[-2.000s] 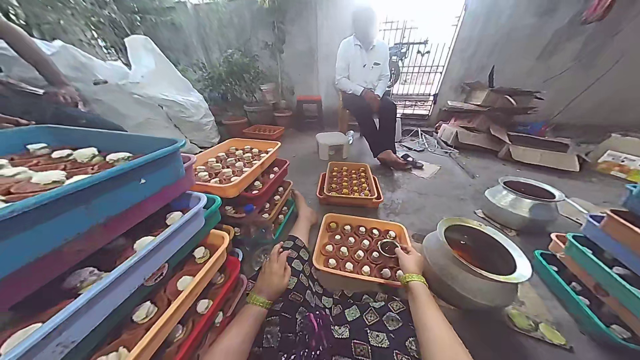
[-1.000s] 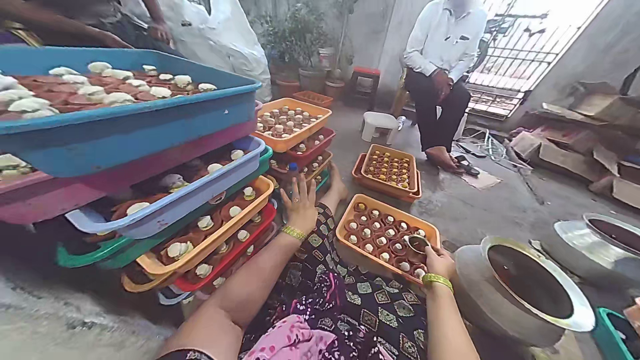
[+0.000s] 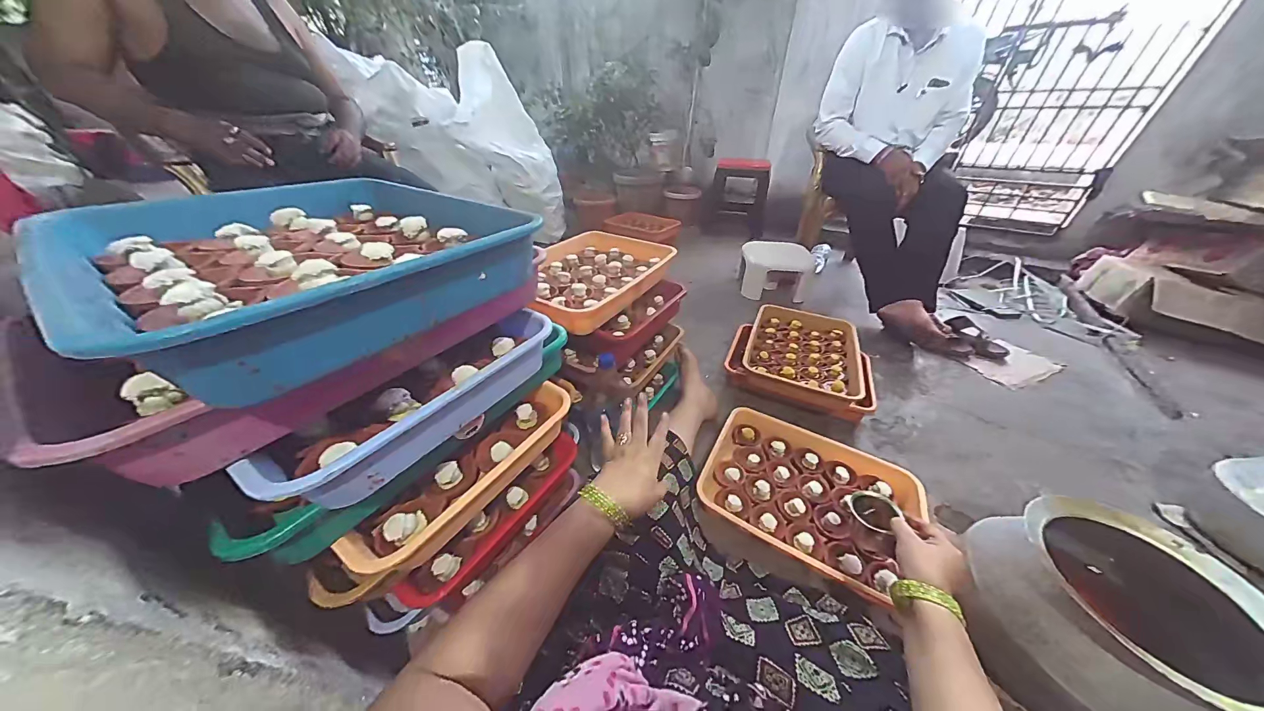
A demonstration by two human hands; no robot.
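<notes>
My right hand (image 3: 928,555) holds a small round metal cup (image 3: 873,511) over the near right corner of an orange plastic tray (image 3: 713,472). That tray holds rows of small brown clay cups (image 3: 795,508), most with a white lump in or on them. A wide metal pot (image 3: 1007,563) of dark liquid stands just right of this hand. My left hand (image 3: 635,454) is raised over my leg with its fingers spread and nothing in it. It is nearest to the stacked trays on the left, topped by a blue tray (image 3: 326,326) of clay cups bearing white lumps.
Two stacked orange trays (image 3: 857,341) stand ahead, with yellow-topped cups. A shorter stack, topped by an orange tray (image 3: 592,318), is beyond my left hand. One person (image 3: 904,118) sits near a white stool (image 3: 777,259); another (image 3: 227,89) sits behind the blue tray. Cardboard (image 3: 1200,286) lies at right.
My left hand has risen from beside my lap, its fingers now spread. The metal cup stays over the orange tray in my right hand. The view has turned left.
</notes>
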